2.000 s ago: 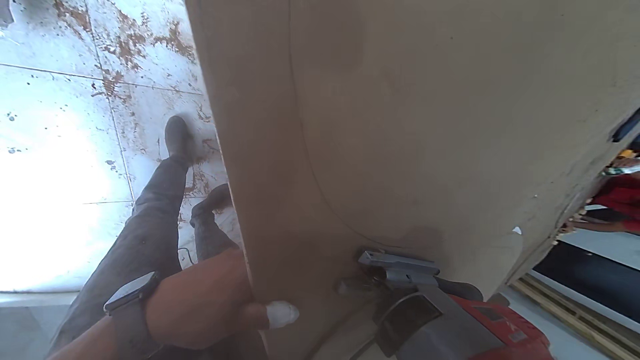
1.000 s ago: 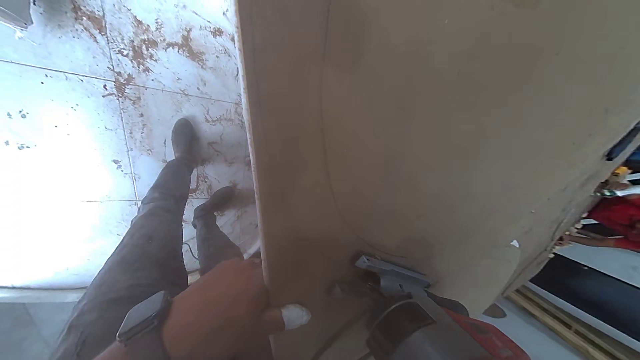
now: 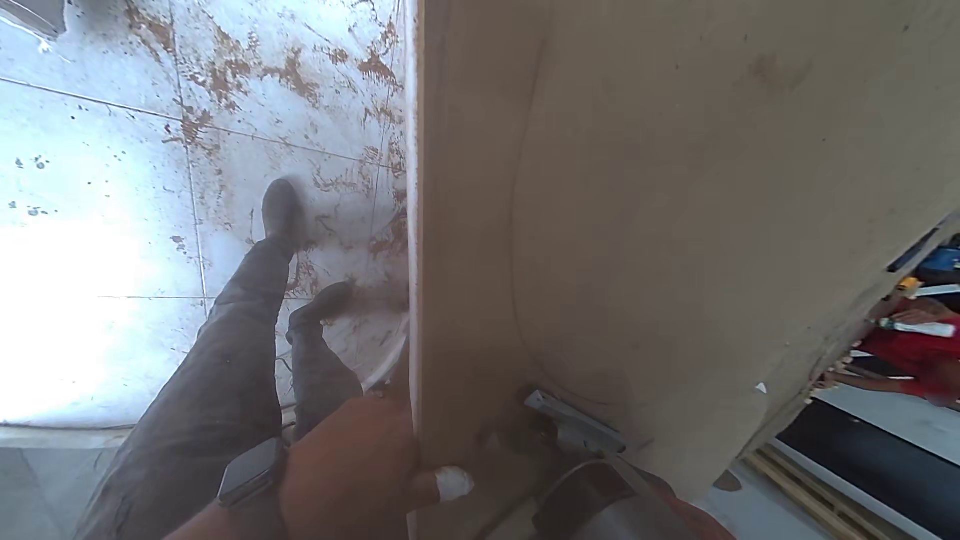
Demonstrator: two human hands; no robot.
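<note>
My left hand (image 3: 352, 465), with a watch on its wrist, grips the left edge of a large brown board (image 3: 675, 225). Its thumb, with a white wrapping on the tip, lies on top of the board, while the fingers are hidden. A grey and red power tool, which looks like a jigsaw (image 3: 600, 480), stands on the board to the right of this hand. The tool's metal base plate (image 3: 574, 421) is close to the lower end of a curved line drawn on the board. My right hand is not in view.
Stained floor tiles (image 3: 97, 210) and my legs (image 3: 217, 375) show left of the board. Beyond its right edge a person in red (image 3: 911, 345) has a hand near the board. Wooden strips (image 3: 810, 487) and a black panel (image 3: 862, 457) lie at the lower right.
The power tool sits nearer to the board's left edge than before, and less of its red body shows. My left hand stays on the edge. The view has shifted.
</note>
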